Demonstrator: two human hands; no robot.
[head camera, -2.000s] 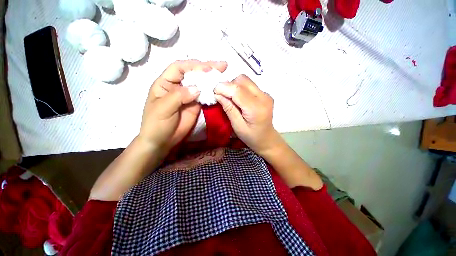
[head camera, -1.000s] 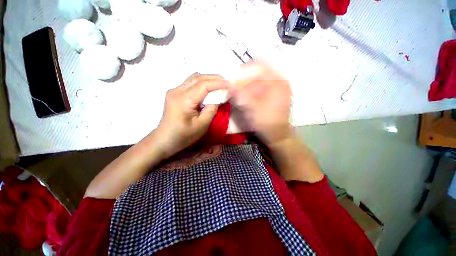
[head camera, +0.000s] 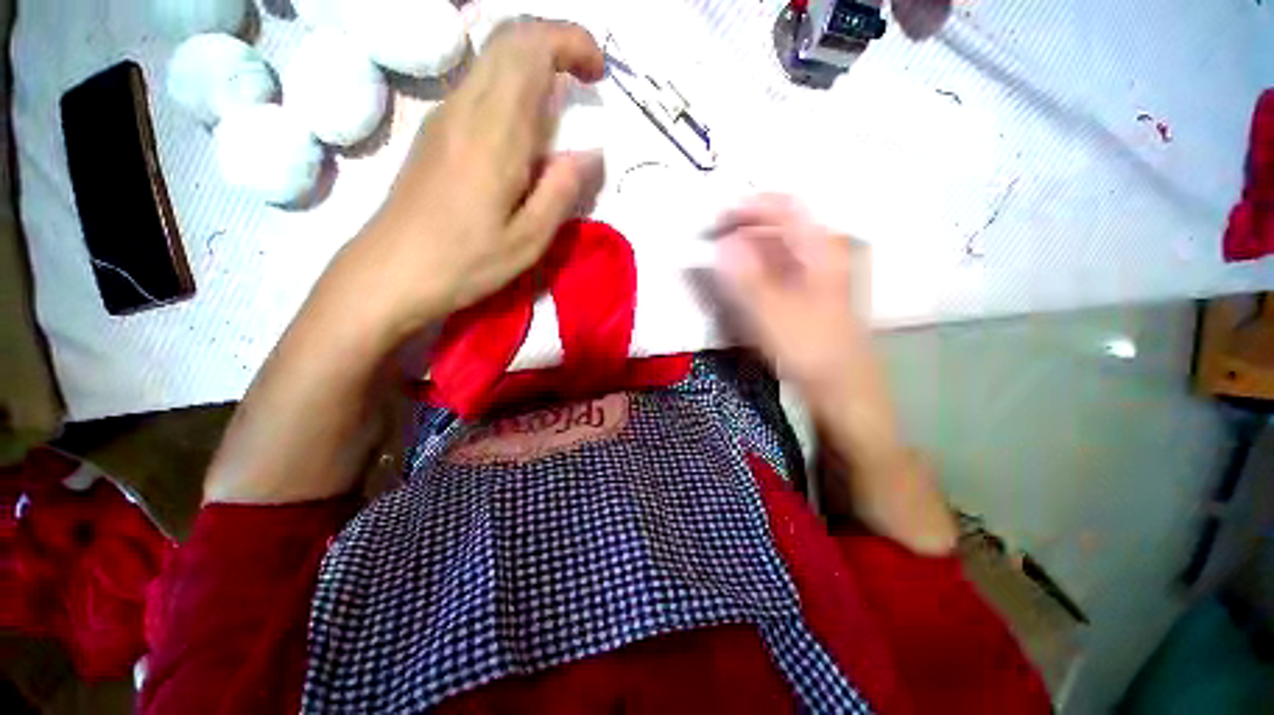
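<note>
The red plush piece (head camera: 598, 300) lies bent in a loop at the table's front edge, over the apron. My left hand (head camera: 482, 182) is raised over the table above it, thumb and forefinger apart; the bright white between them could be a pompom or the table cloth. My right hand (head camera: 799, 279) is to the right of the red piece, blurred, fingers bent; what it holds cannot be made out. Silver thread snips (head camera: 664, 112) lie just right of my left fingertips. No needle can be made out.
White pompoms (head camera: 268, 151) are grouped at upper left beside a black phone (head camera: 123, 189) with a thread across it. A silver-black counter (head camera: 841, 28) stands at the top. Red cloth lies at the right edge (head camera: 1250, 182), and a red heap (head camera: 84, 559) is low at left.
My hands have moved apart: the left up and forward, the right a little right and down. The white pompom held between them earlier is no longer clearly visible. The red piece now shows more openly.
</note>
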